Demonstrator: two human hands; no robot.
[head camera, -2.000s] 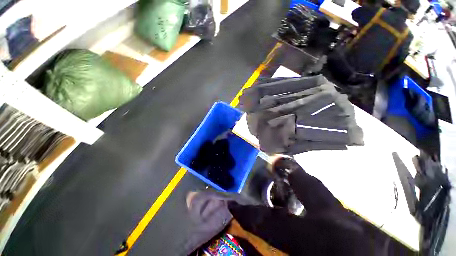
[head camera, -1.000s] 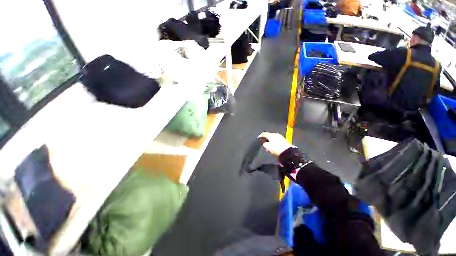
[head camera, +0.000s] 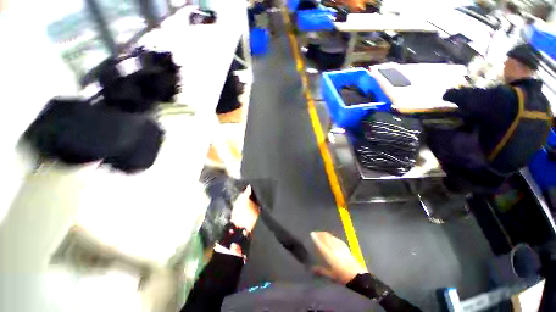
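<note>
A narrow black strip (head camera: 283,236) runs slantwise between my two hands above the aisle floor. My left hand (head camera: 245,211) is closed on its upper end, where a wider dark flap of cloth shows beside the fingers. My right hand (head camera: 335,256) is at the strip's lower end, touching or very close to it. Blur hides whether its fingers grip the strip.
A white shelf (head camera: 210,58) on the left bears dark bundles (head camera: 91,134). A yellow floor line (head camera: 326,155) runs along the aisle. On the right are a blue crate (head camera: 353,97), stacked zippered pieces (head camera: 390,143) and a seated person (head camera: 518,122) at a table.
The view has swung right and along the aisle. My left hand, with the dark piece, now appears further left and lower in view. My right hand has come into view at the strip's lower end.
</note>
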